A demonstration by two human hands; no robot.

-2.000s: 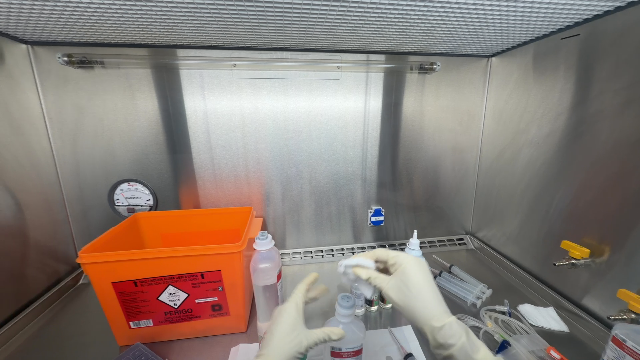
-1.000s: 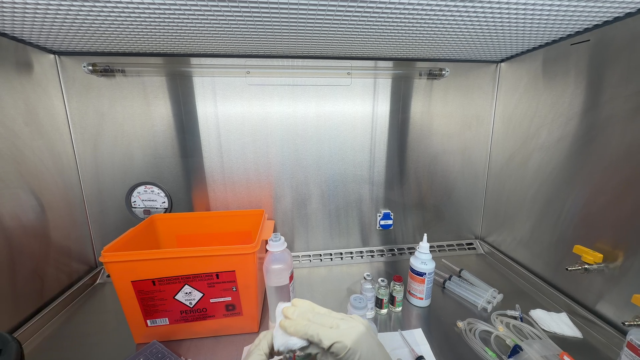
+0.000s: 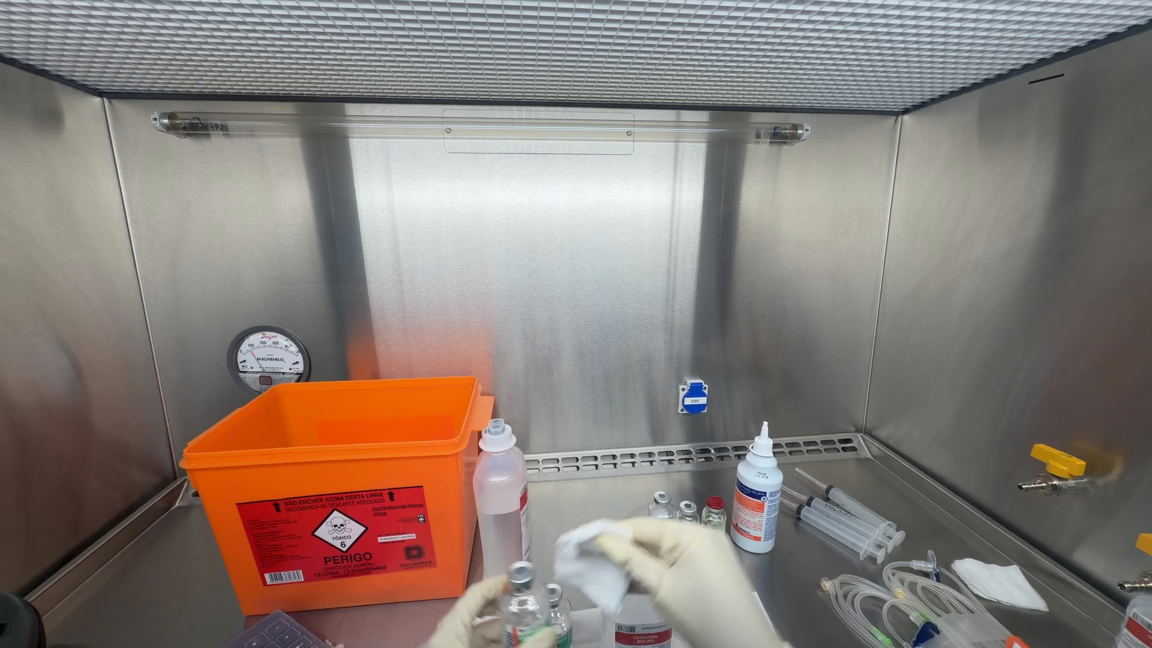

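Both hands wear cream-coloured gloves. My left hand (image 3: 486,616), at the bottom edge, holds a glass vial (image 3: 522,603) with a silver crimp cap upright. A second capped vial (image 3: 559,614) is just right of it; whether my fingers touch it cannot be told. My right hand (image 3: 679,576) pinches a crumpled white gauze (image 3: 592,565) to the right of the vials. Below it, a bottle with a red and white label (image 3: 643,623) is partly hidden. Behind stand a clear plastic bottle (image 3: 501,504), several small vials (image 3: 714,514), one red-capped, and a white dropper-tipped bottle (image 3: 757,495).
An open orange hazardous-waste box (image 3: 333,504) stands at left. Large syringes (image 3: 841,526), coiled clear tubing (image 3: 900,598) and folded gauze (image 3: 999,583) lie at right. A yellow-handled valve (image 3: 1055,468) juts from the right steel wall. A dark keypad-like object (image 3: 281,632) is at the front left.
A second ago my hands were together over the gauze; now they are apart, with a vial showing in my left hand and the gauze in my right.
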